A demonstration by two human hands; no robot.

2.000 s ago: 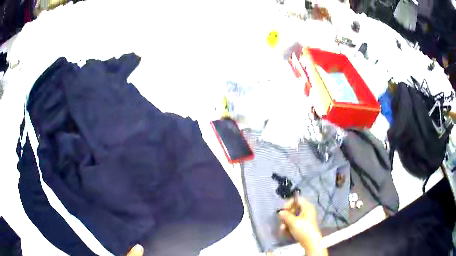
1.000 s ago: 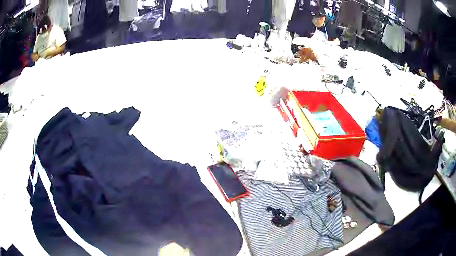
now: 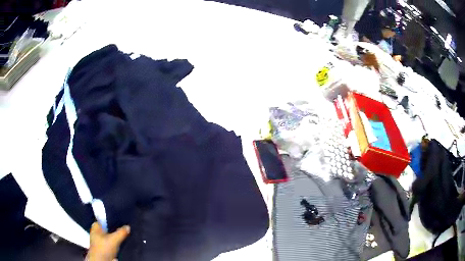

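A large navy garment (image 3: pixel 168 153) lies spread in front of me, with a long white stripe (image 3: pixel 76 168) down its left side. My left hand (image 3: pixel 107 244) is at the garment's near left part, cut off by the bottom edge. Its thumb and a finger are apart at the lower end of the stripe, where the stripe has a kink; whether they pinch the cloth cannot be told. My right hand is not in view. Small black trims (image 3: pixel 310 211) lie heaped on a striped cloth (image 3: pixel 295 229) to the right.
A red-edged phone (image 3: pixel 270 161) lies between garment and striped cloth. Beyond are crumpled clear plastic bags (image 3: pixel 326 148) and an open red box (image 3: pixel 390 165). A grey cloth (image 3: pixel 390 214) and a black bag (image 3: pixel 436 188) lie at the right. A yellow item (image 3: pixel 323 76) lies farther back.
The view has turned left and down. My left hand has moved from the garment's near edge to the white stripe. My right hand, over the black trims two seconds ago, is out of view.
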